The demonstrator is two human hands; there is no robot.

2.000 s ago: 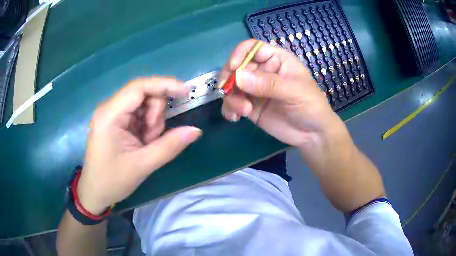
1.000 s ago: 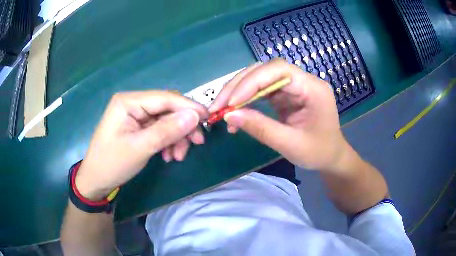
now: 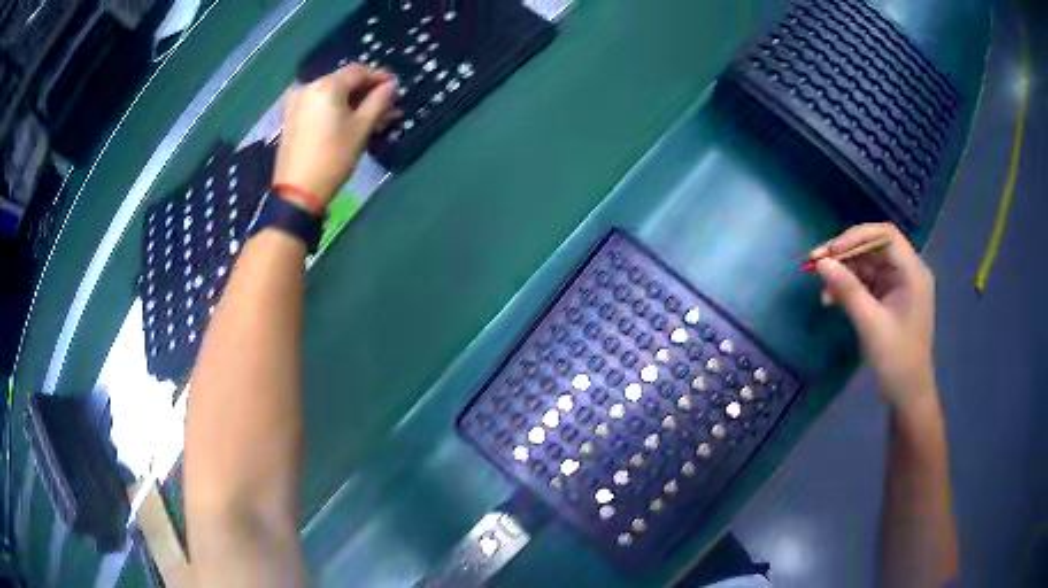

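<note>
My left hand (image 3: 333, 129) is stretched far forward over a black spread tray (image 3: 483, 46) with white dots at the back; its fingertips are at the tray's near side, and I cannot tell if they hold anything. My right hand (image 3: 879, 287) holds a thin yellow-brown hand tool (image 3: 856, 249) with a red tip, above the bench's right edge. The black component tray (image 3: 609, 293) with whitish parts in some pockets lies between my arms. The end of a silver bar (image 3: 492, 542) shows at the bottom, beside the tray's near corner.
Stacked black trays (image 3: 850, 98) stand at the upper right. Another spread tray (image 3: 190, 247) with white dots lies at the left, near a bright green piece (image 3: 340, 218) and white paper (image 3: 136, 396). A dark bar stack (image 3: 78, 471) and tan strip (image 3: 161, 534) are at the lower left.
The view has turned and shifted toward the far trays. My hands have parted: the left has moved far forward to the back tray, the right has moved right with the tool.
</note>
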